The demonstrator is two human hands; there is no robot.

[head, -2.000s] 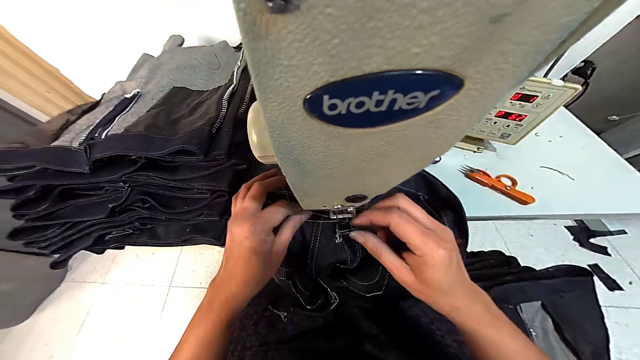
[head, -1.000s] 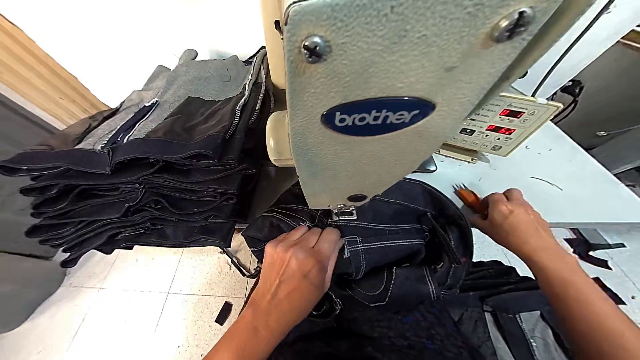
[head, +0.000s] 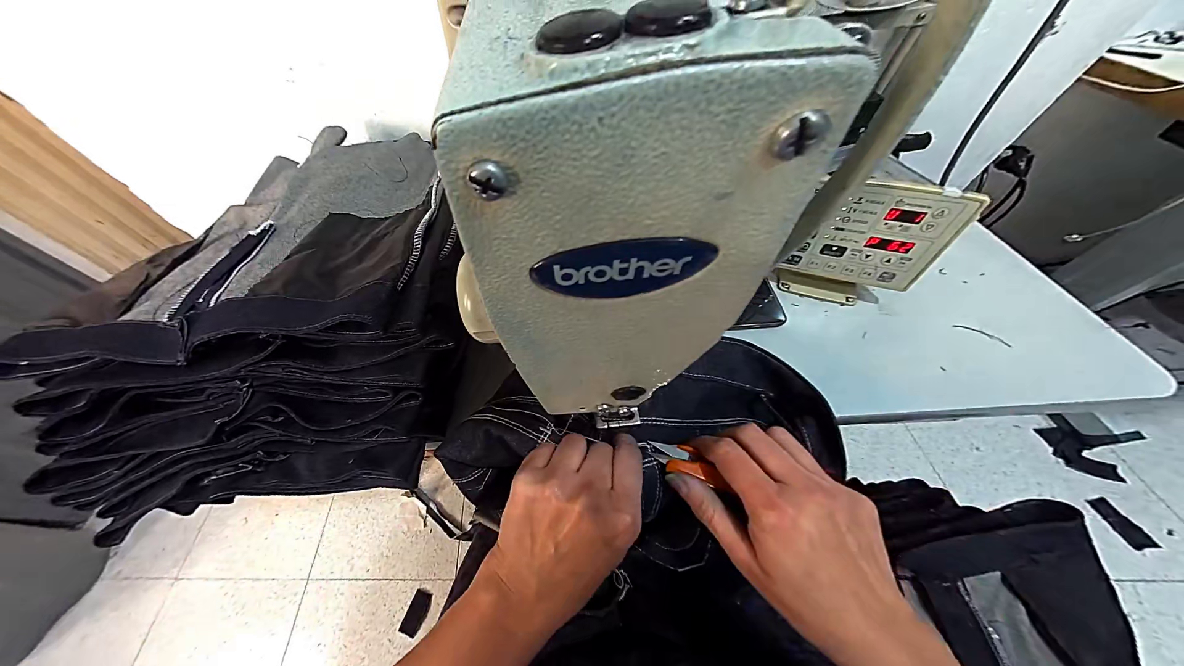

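Dark denim trousers with white stitching [head: 740, 384] lie under the head of a Brother sewing machine [head: 629, 185]. My left hand [head: 573, 504] grips the denim just below the machine's needle clamp [head: 617, 416], fingers closed on the cloth. Orange-handled thread snips [head: 698, 470] are in my right hand [head: 800, 523], their metal blades pointing left at the stitched cloth beside my left fingertips. The exact spot where the blades meet the cloth is partly hidden by my fingers.
A tall stack of folded dark garments [head: 277, 370] rests at the left. A control panel [head: 883, 236] with lit red digits stands over the white table [head: 999, 333] at the right. More dark garments [head: 1017, 573] hang at lower right. Fabric scraps [head: 1082, 449] lie on the tiled floor.
My right hand let go of the cloth, took the orange snips from the white table, and has brought them left to the denim beside my left hand. The view has shifted.
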